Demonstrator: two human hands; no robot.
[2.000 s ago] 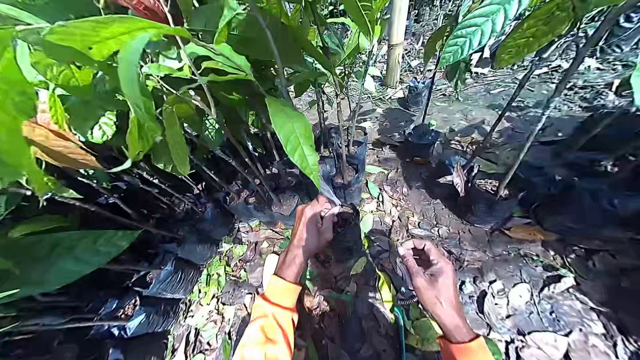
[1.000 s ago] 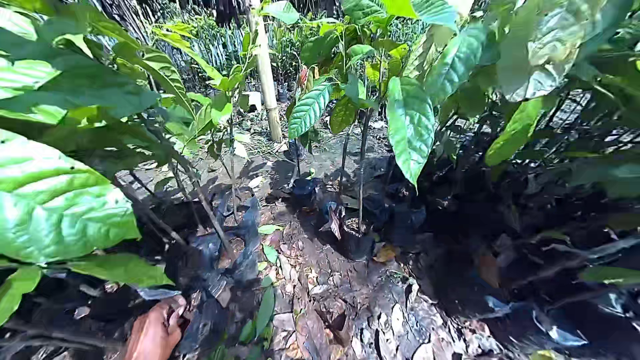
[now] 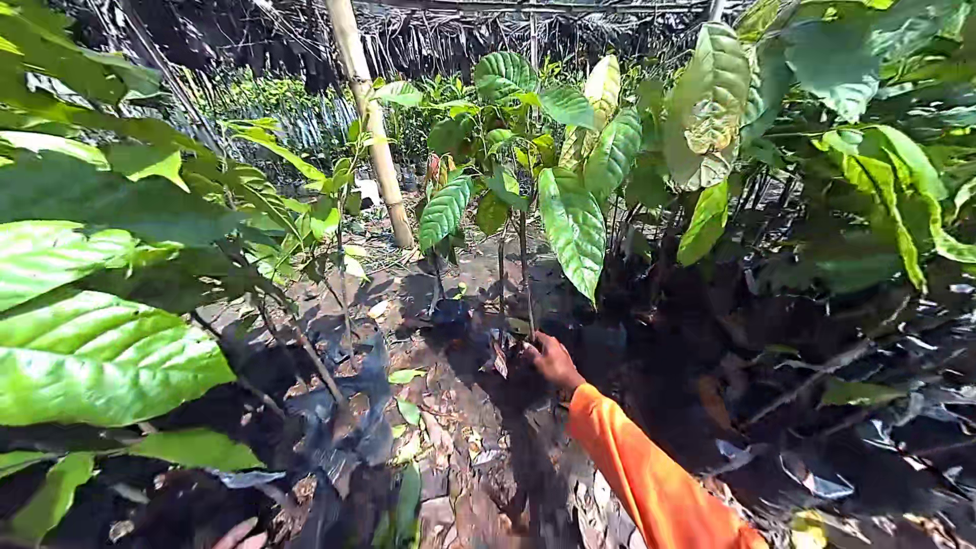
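My right hand (image 3: 555,361), in an orange sleeve, reaches forward to the base of a thin-stemmed seedling (image 3: 524,267) with broad green leaves. Its fingers touch or nearly touch the stem just above the bag; whether they grip it is not clear. A withered leaf (image 3: 499,358) hangs beside the fingertips. Only the fingertips of my left hand (image 3: 242,536) show at the bottom edge, low on the left, near dark plastic nursery bags (image 3: 343,412) with seedlings; what that hand does is hidden.
A pale wooden post (image 3: 374,122) stands beyond the seedlings. Large leaves (image 3: 99,358) fill the left side, and more leafy plants (image 3: 717,107) crowd the right. Leaf litter (image 3: 450,457) covers the ground between the rows. Rows of small seedlings (image 3: 282,114) stand farther back under a thatched edge.
The view has swung up and to the right. My right hand, out of view one second ago, now reaches the middle seedling. My left hand has slipped mostly below the bottom edge.
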